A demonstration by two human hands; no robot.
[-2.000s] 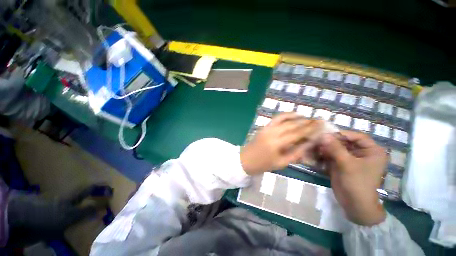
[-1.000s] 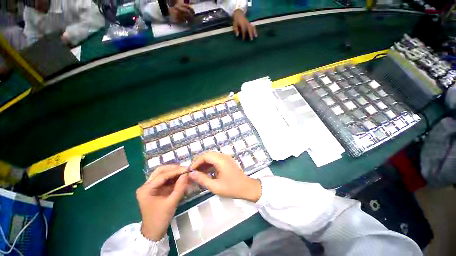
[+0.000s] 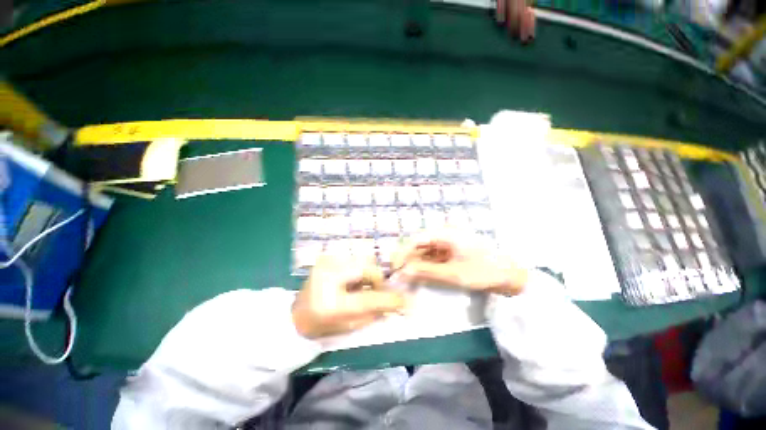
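Observation:
My left hand and my right hand meet above the front edge of the blister tray, fingertips together. They pinch a small part between them; it is blurred and mostly hidden by the fingers. The tray holds rows of silver-white parts. The adhesive sheet lies at the table edge under my hands and is partly covered by them.
White papers lie between the tray and a second blister tray at the right. A spare grey sheet and a black item with yellow edges lie left. A blue box with white cable stands far left. Another person's hand shows at the top.
The view has turned, so the trays sit level and further left or right than before. My hands stay together at the tray's front edge, now covering more of the adhesive sheet.

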